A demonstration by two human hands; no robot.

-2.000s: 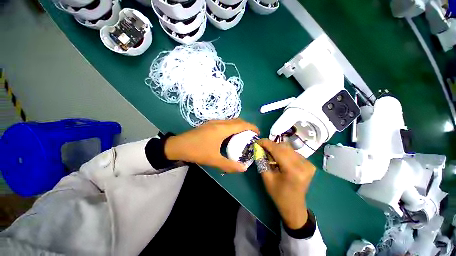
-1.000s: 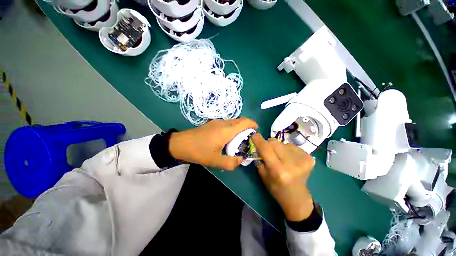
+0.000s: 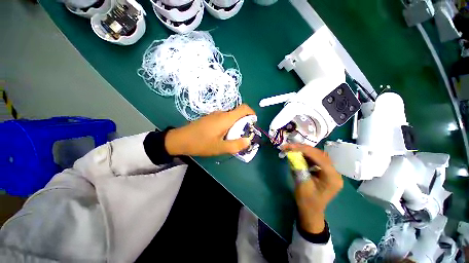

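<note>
My left hand [image 3: 208, 134] holds the white rear housing cover [image 3: 247, 155], its open side with dark electronics facing right. My right hand [image 3: 314, 181] holds the yellow-handled tool [image 3: 296, 160]; its silvery wrap lies against the palm and its tip cannot be made out. Thin dark and red wire leads [image 3: 277, 135] run from the cover to the open cavity of the white camera body [image 3: 319, 123]. The black lens panel [image 3: 341, 104] faces up on the camera head. A white antenna [image 3: 277, 99] sticks out at its left.
A tangled pile of white cords [image 3: 193, 72] lies behind my left hand. Stacked housing covers [image 3: 180, 19] and one with a circuit board [image 3: 119, 23] are at upper left. More camera units [image 3: 385, 133] stand at right. A loose cover [image 3: 362, 250] lies lower right. A blue stool [image 3: 46, 151] is left.
My right hand with the tool has moved right, away from the cover, towards the camera body's near side. The cover's electronics and the wires now show more. The whole view has shifted slightly.
</note>
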